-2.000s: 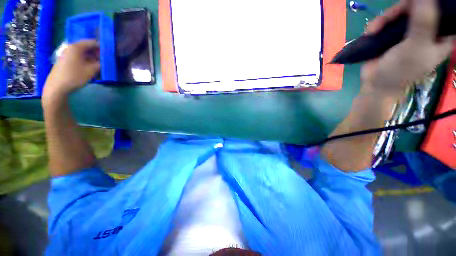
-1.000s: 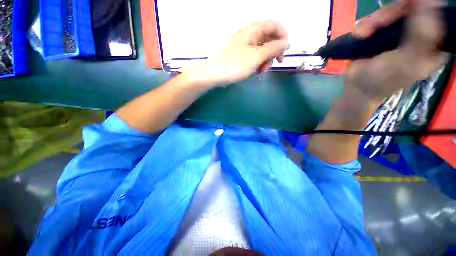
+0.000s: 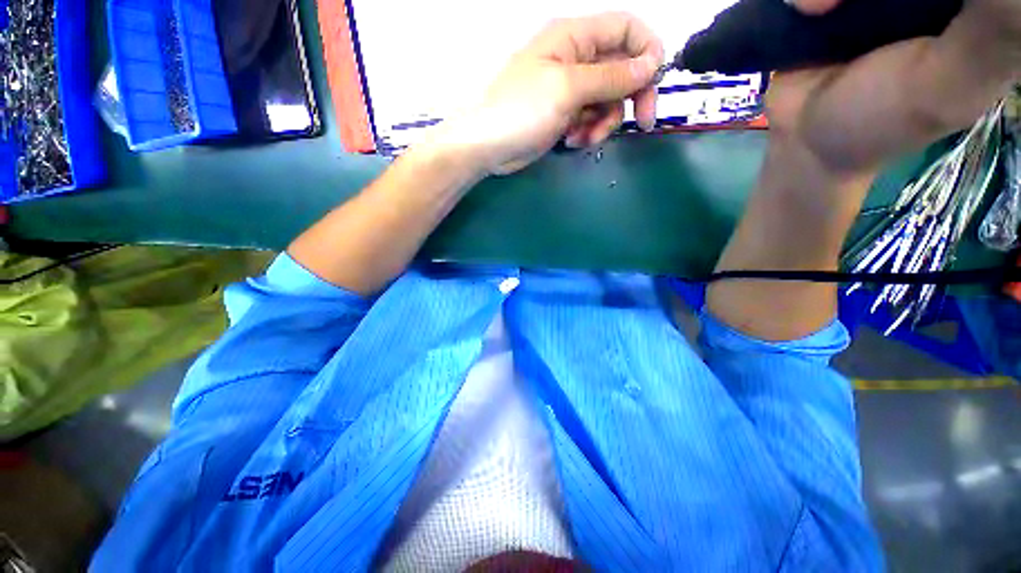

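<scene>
A bright white display panel [image 3: 448, 56] with a thin dark frame lies on an orange-red pad [image 3: 346, 78]. My left hand [image 3: 560, 95] is over the panel's near edge, thumb and index fingertips pinched together; a tiny dark speck, perhaps a screw, shows at them. My right hand [image 3: 896, 106] holds a thick black electric screwdriver [image 3: 823, 36], its tip pointing left and meeting my left fingertips. Small specks, perhaps screws [image 3: 598, 153], lie on the green bench just below the panel.
A small blue parts bin [image 3: 170, 69] and a black glossy phone-like slab [image 3: 267, 62] lie left of the pad. A larger blue bin [image 3: 69, 106] holds silvery parts. Strip cables [image 3: 924, 229] hang over the bench edge at right. A black cord [image 3: 806, 275] crosses my right forearm.
My left hand has moved from the small blue bin to the panel's near edge, fingertips now at the screwdriver tip. The screwdriver has shifted up and left over the panel.
</scene>
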